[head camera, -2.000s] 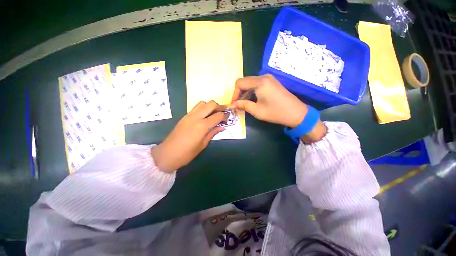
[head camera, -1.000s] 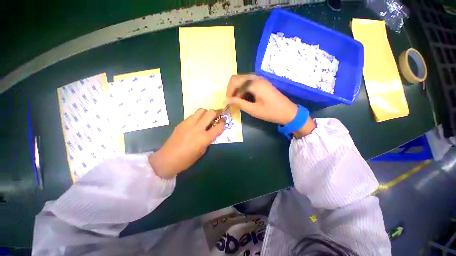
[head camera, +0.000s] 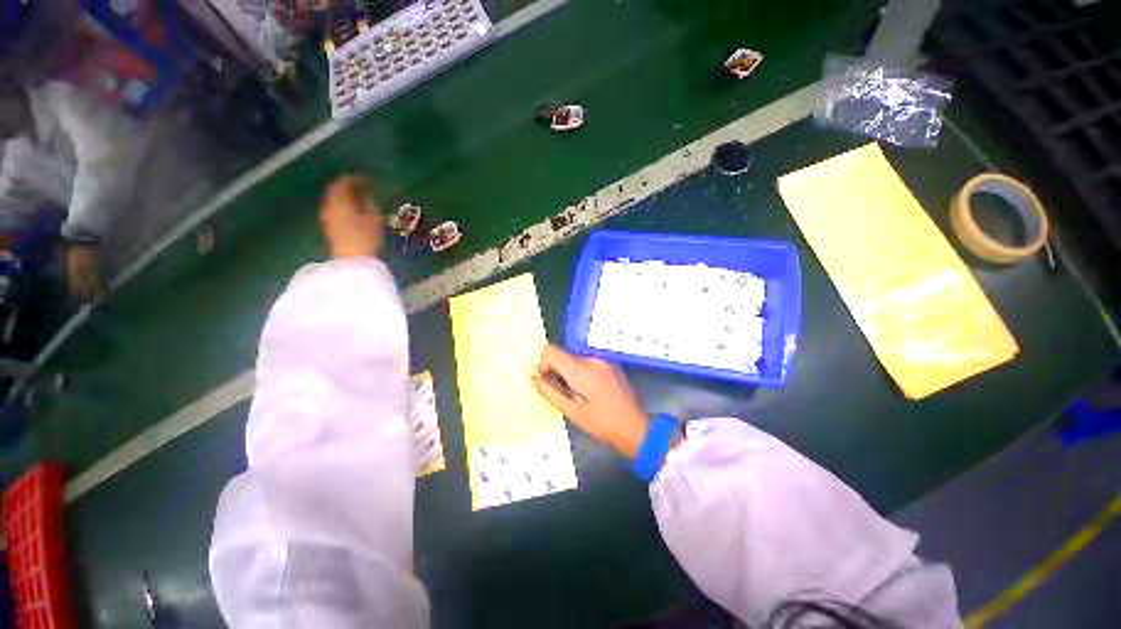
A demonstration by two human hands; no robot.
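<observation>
My left hand (head camera: 354,221) is blurred, stretched out over the green belt beside two small dark-and-white modules (head camera: 444,235). Something dark shows at its fingertips, but I cannot tell whether it holds anything. My right hand (head camera: 596,396) holds thin dark tweezers (head camera: 559,383) over the right edge of the yellow sticker sheet (head camera: 498,356). The near end of the sheet is white with small blue marks. The blue bin (head camera: 680,370) with a heap of small white parts lies just beyond my right hand.
More modules (head camera: 566,117) lie farther along the belt. A white component tray (head camera: 406,55) is across it. Yellow sheets (head camera: 891,277), a tape roll (head camera: 1001,219), a clear bag (head camera: 885,98) and a black disc (head camera: 731,157) are right. A red crate (head camera: 39,547) is far left. A person's hand (head camera: 84,270) shows upper left.
The view has swung toward the belt. My left hand has left the sticker sheet and reached forward over the belt. My right hand has moved off the sheet's near end, still with the tweezers.
</observation>
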